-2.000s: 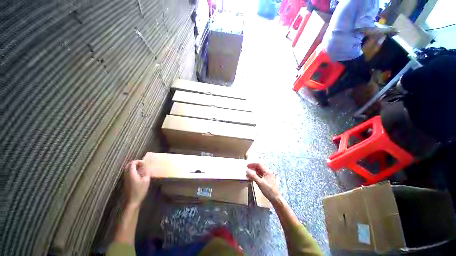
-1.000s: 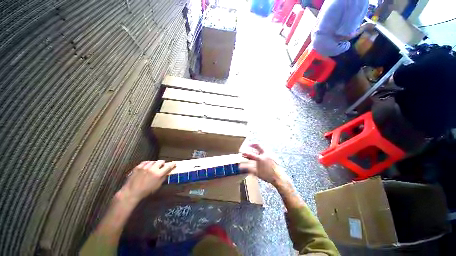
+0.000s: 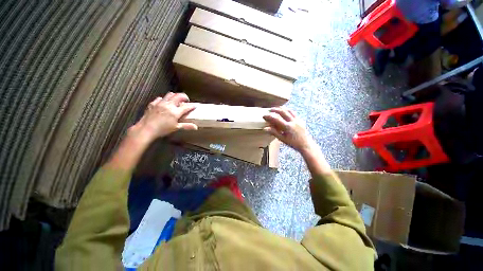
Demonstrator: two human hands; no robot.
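A long narrow brown inner carton (image 3: 227,115) lies crosswise in front of me, its lid down, with a small dark slot at the middle of its edge. My left hand (image 3: 165,117) grips its left end, thumb on the front side and fingers over the top. My right hand (image 3: 286,127) grips its right end with fingers on the top edge. Another brown carton with a barcode label (image 3: 217,147) sits below it, with an open flap at its right end. The contents of the held carton are hidden.
Several closed cartons (image 3: 241,61) stand in a row beyond. A tall pile of flat cartons (image 3: 79,79) is on the left. Red stools (image 3: 405,138) and a large open shipping carton (image 3: 389,206) are on the right. A seated person's sleeve (image 3: 418,9) shows upper right. White-blue sheets (image 3: 151,233) lie by my lap.
The row of blue box ends seen a second ago is now covered by the carton's lid. Both hands are at its ends. The view has tilted down, showing my lap and sleeves.
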